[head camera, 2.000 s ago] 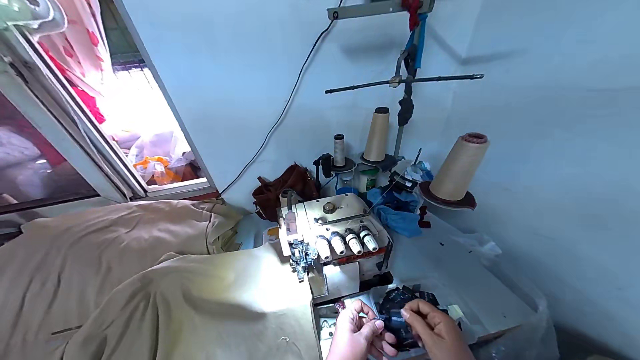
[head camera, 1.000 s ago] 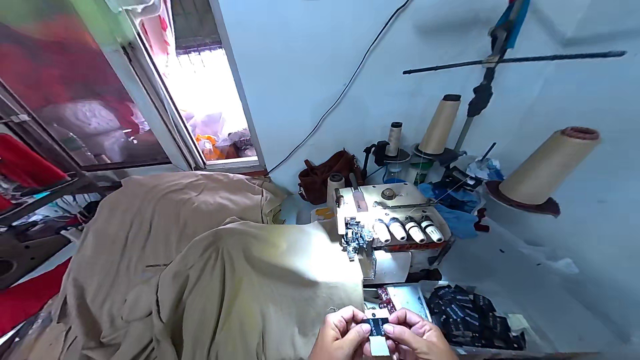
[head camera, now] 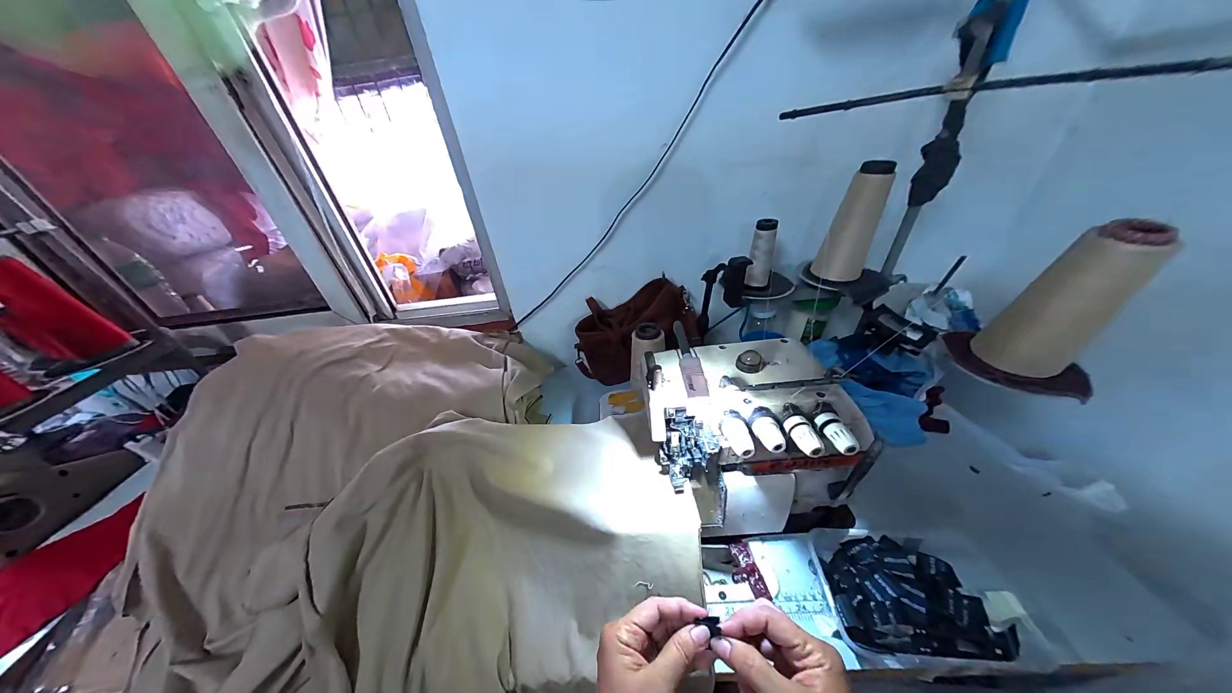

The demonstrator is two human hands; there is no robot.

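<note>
My left hand (head camera: pixel 656 643) and my right hand (head camera: pixel 778 650) meet at the bottom edge of the view, and their fingertips pinch a small dark strip (head camera: pixel 709 626) between them. Behind them stands an overlock sewing machine (head camera: pixel 746 404) with its lamp lit and several white tension dials. Beige fabric (head camera: pixel 539 539) is spread left of the hands, its edge by the machine's needle area. To the right of the hands lies a folded dark patterned cloth (head camera: pixel 900 597) in clear plastic. A pale ruled sheet (head camera: pixel 799 577) lies just beyond the fingers.
Large thread cones (head camera: pixel 1068 298) stand behind and right of the machine. A brown bag (head camera: pixel 640 327) rests against the wall. Blue cloth (head camera: pixel 885 409) lies behind the machine. At far left is part of another machine (head camera: pixel 67 491) with red fabric (head camera: pixel 72 577). A window stands at the left.
The view has swung left since two seconds ago. A second ago a small dark and white piece showed between my fingers; now only a small dark strip shows there.
</note>
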